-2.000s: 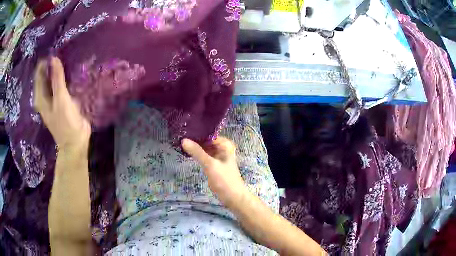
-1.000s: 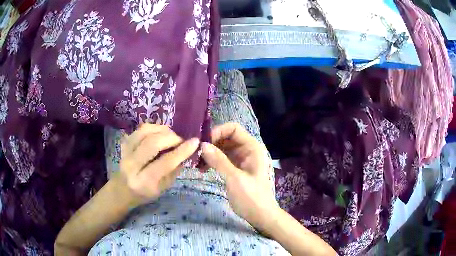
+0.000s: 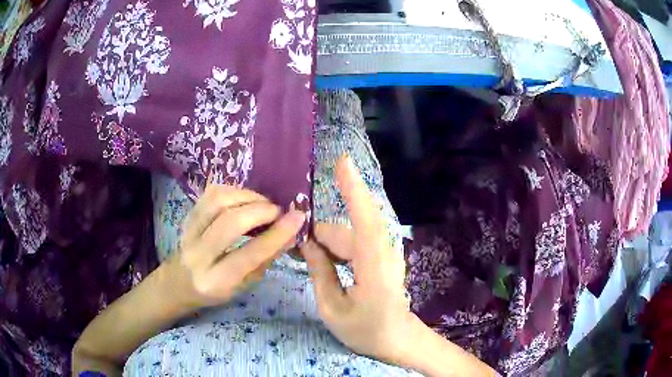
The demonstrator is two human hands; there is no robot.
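Note:
A purple fabric panel [image 3: 162, 81] with pale floral sprays hangs from the table over my lap, its straight right edge running down to my hands. My left hand [image 3: 232, 239] pinches the lower corner of this edge between thumb and fingers. My right hand [image 3: 361, 272] is at the same corner, thumb and lower fingers at the cloth edge, index finger raised and apart. A small pale curl shows at the left fingertips; I cannot tell what it is.
The blue-edged machine table [image 3: 442, 81] with a measuring strip [image 3: 401, 46] is ahead. A twisted cloth tie [image 3: 508, 92] hangs over its edge. Purple cloth [image 3: 545, 272] is piled at the right, beside a pink fabric bundle [image 3: 637, 132]. Red cloth [image 3: 658, 331] lies far right.
My left hand has let go of the cloth's upper left part and come to the corner beside my right. The panel now lies flatter, pale sprays showing. My right index finger has lifted.

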